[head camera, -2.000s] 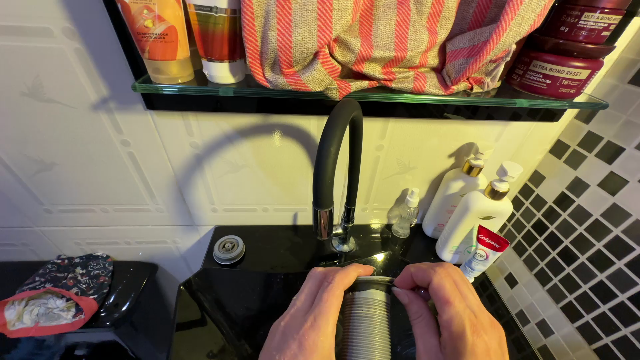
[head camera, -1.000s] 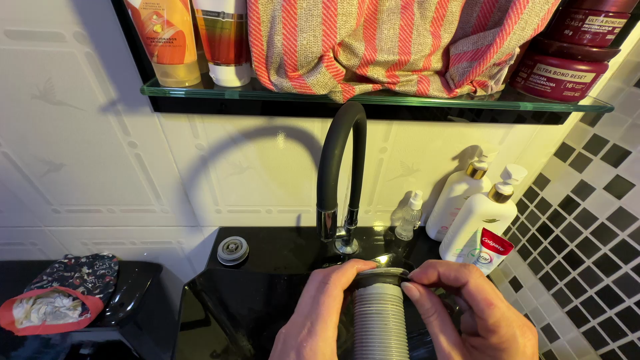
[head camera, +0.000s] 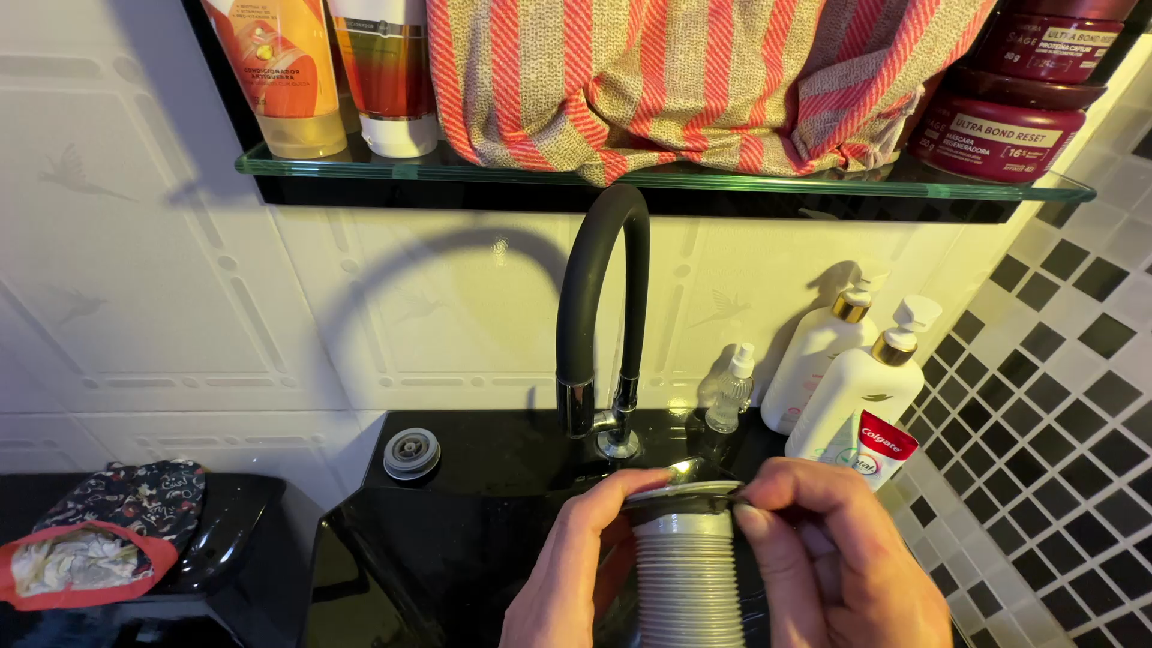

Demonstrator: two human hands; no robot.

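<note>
A grey corrugated drain hose (head camera: 688,576) stands upright between my hands, low in the view, with a metal flange and a black rubber ring (head camera: 681,504) at its top. My left hand (head camera: 571,558) grips the flange from the left, fingers on its rim. On the right, my right hand (head camera: 837,549) pinches the ring's edge between thumb and forefinger. Behind them rises a faucet with a black flexible spout (head camera: 585,297) on the black basin (head camera: 450,558). A round grey drain part (head camera: 412,453) lies on the basin's back ledge at left. The hose's lower end is out of view.
Two white pump bottles (head camera: 855,387), a Colgate toothpaste tube (head camera: 884,443) and a small clear spray bottle (head camera: 731,391) stand at the back right. A glass shelf (head camera: 666,184) above holds tubes, jars and a striped cloth (head camera: 630,90). A patterned fabric pouch (head camera: 126,513) lies at left.
The flange, seen nearly edge-on two seconds ago, showed more of its top a second ago. My right fingers have shifted slightly along the rim; both hands stay on it.
</note>
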